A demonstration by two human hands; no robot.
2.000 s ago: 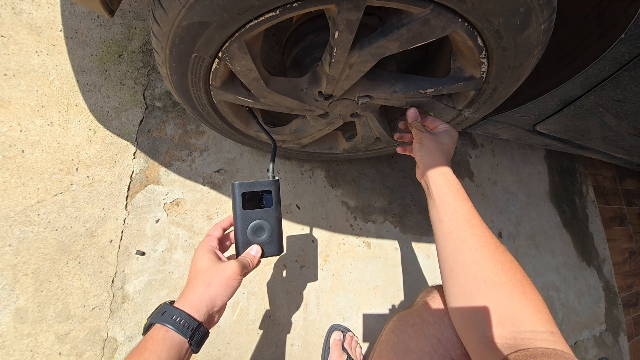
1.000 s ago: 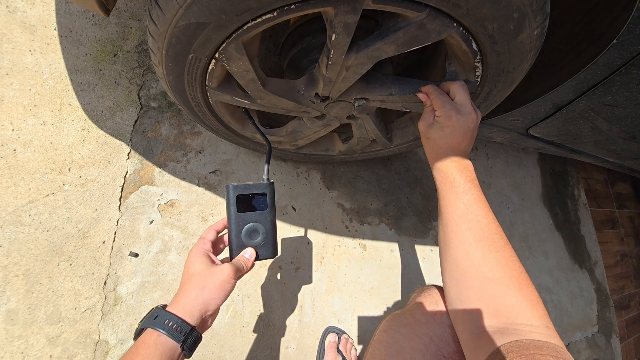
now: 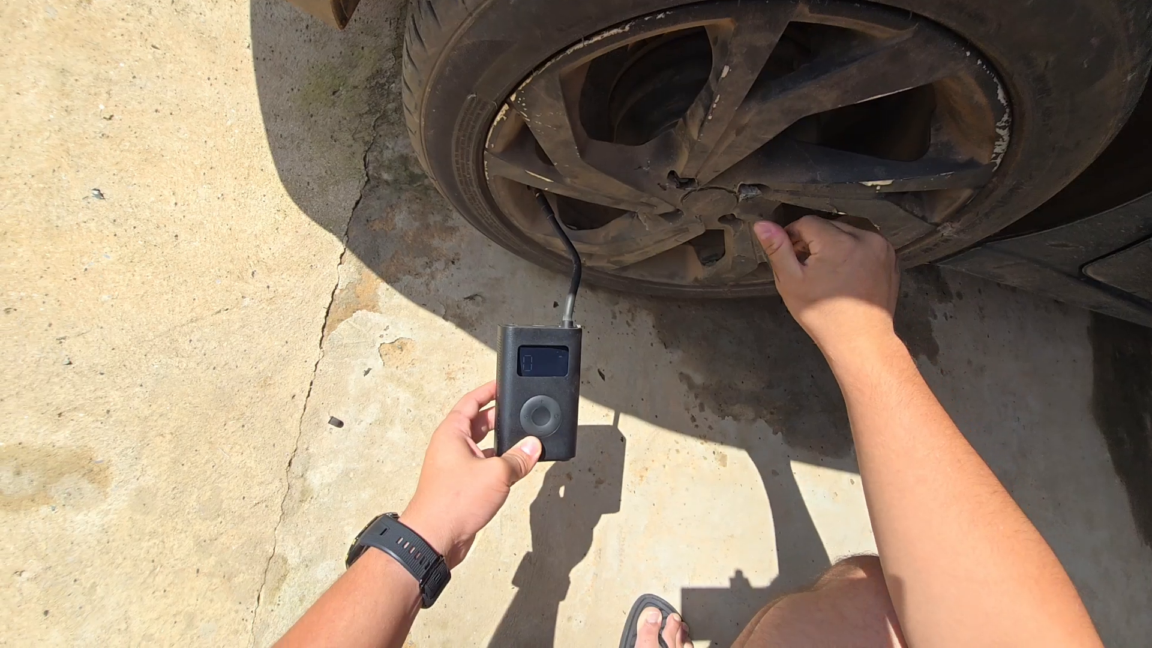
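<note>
My left hand (image 3: 477, 463) grips a black portable tire inflator (image 3: 538, 387) by its lower left side, thumb below the round button pad. Its small display is lit. From its top a short black air hose (image 3: 571, 256) runs up between the spokes at the wheel's lower left; its far end is hidden there. My right hand (image 3: 837, 270) is in front of the lower right spokes of the dusty, scuffed wheel (image 3: 738, 117), fingers curled and thumb pointing left. Whether it touches the wheel or holds anything cannot be told. The rubber tire (image 3: 450, 135) surrounds the wheel.
Cracked concrete ground (image 3: 180, 270) lies under the car, partly in shadow. A small black cap-like piece (image 3: 336, 421) lies on it at the left. The car's lower body panel (image 3: 1080, 252) is at the right. A foot in a black flip-flop (image 3: 661, 623) and a bare knee are at the bottom.
My right hand has moved left and down from the wheel's right-hand spoke, toward the hub. My left hand still holds the inflator, with the hose at the same part of the wheel.
</note>
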